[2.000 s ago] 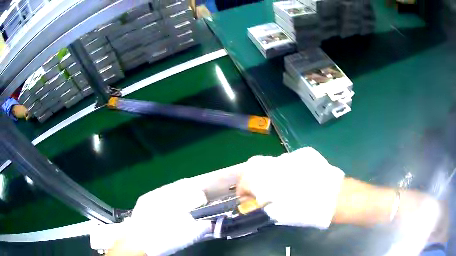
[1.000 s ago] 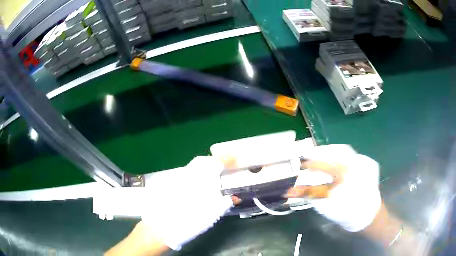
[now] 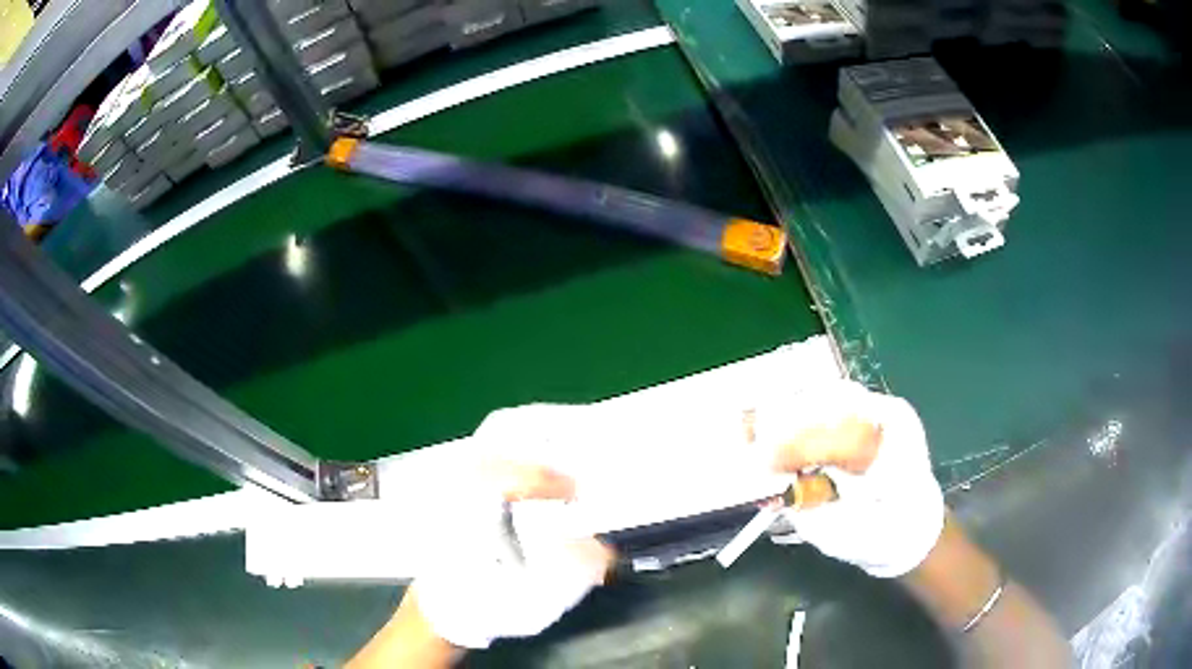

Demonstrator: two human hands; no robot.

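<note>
A retail box (image 3: 699, 536) lies over the white ledge (image 3: 327, 533) at the lower middle; only its dark side shows clearly, and its white part is washed out by glare. My left hand (image 3: 523, 529), in a white glove with bare fingertips, grips the box's left end. My right hand (image 3: 856, 477), in a like glove, is at the box's right end. It pinches a thin white strip (image 3: 748, 533) that points down and left. A small orange item (image 3: 813, 490) is at its fingertips.
A slanted guide bar (image 3: 536, 194) crosses the green conveyor (image 3: 523, 314). Stacked boxes (image 3: 926, 150) stand at the upper right, more beyond the belt. A metal upright (image 3: 157, 392) is at left. A loose strip (image 3: 794, 640) lies on the near bench. A person's blue sleeve (image 3: 46, 183) shows far left.
The box's raised white flap and the loop seen at its front no longer show. A white strip is now in my right fingers. My left hand has moved slightly left.
</note>
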